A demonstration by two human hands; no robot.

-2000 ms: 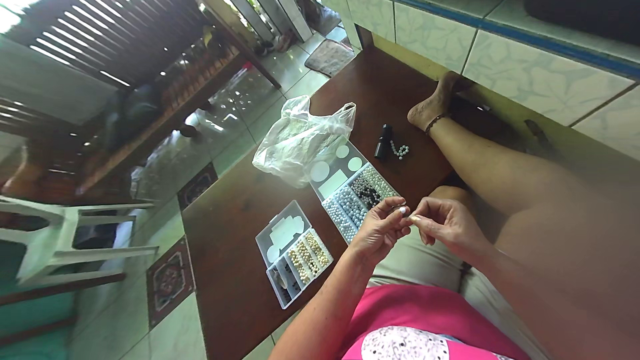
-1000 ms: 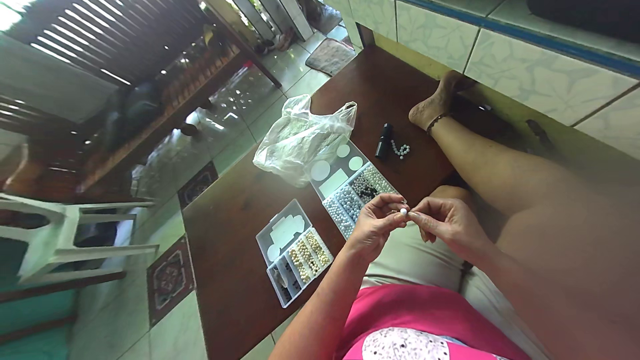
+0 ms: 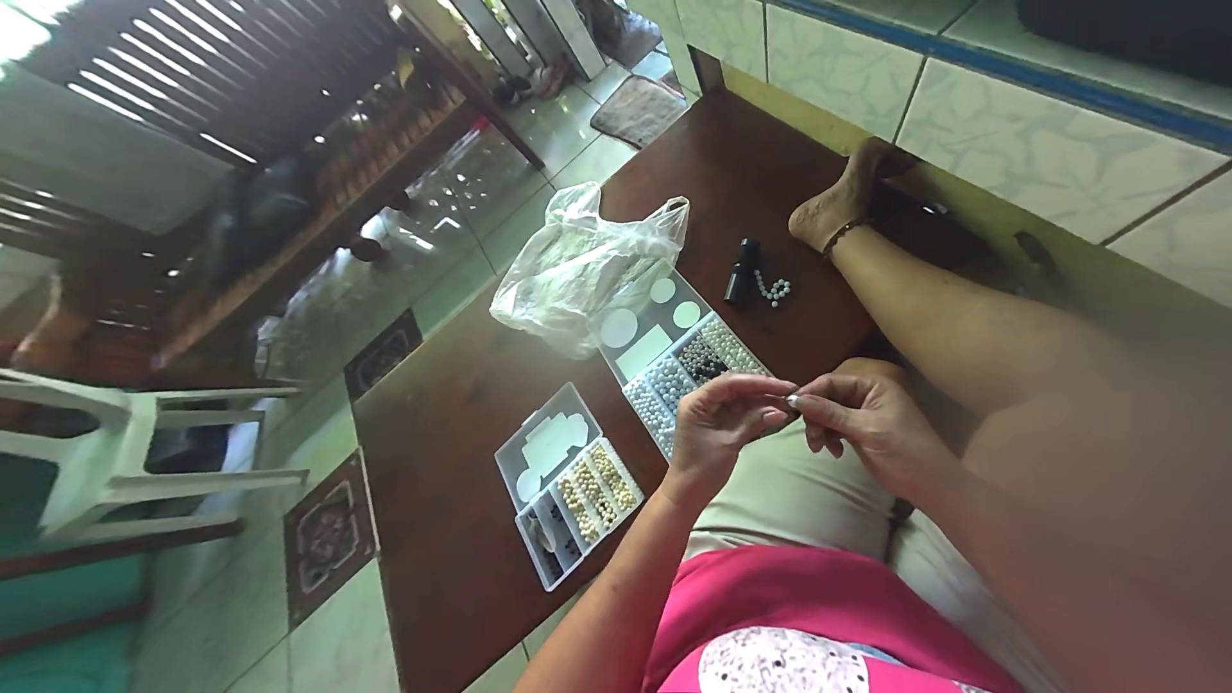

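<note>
My left hand (image 3: 717,423) and my right hand (image 3: 866,419) meet fingertip to fingertip above my lap. Between them is a small white bead (image 3: 793,398), pinched by my right thumb and finger; my left fingertips are close against it, and whether they grip it or a thread is too small to tell. Partly behind my left hand lies an open plastic bead box (image 3: 671,371) with white, bluish and dark beads. Nearer the table's lower edge is a smaller open box (image 3: 580,505) of cream, gold and dark beads. A short string of pale beads (image 3: 773,289) lies by a black tube (image 3: 739,274).
A crumpled translucent plastic bag (image 3: 597,269) overlaps the larger box's lid on the brown wooden table (image 3: 452,423). My bare foot (image 3: 835,204) rests at the table's far right, near a tiled ledge (image 3: 837,58). A white plastic chair (image 3: 106,462) stands at left.
The white bead shows between the fingertips in each frame, with small shifts of the fingers around it. The boxes, bag and black tube have not moved.
</note>
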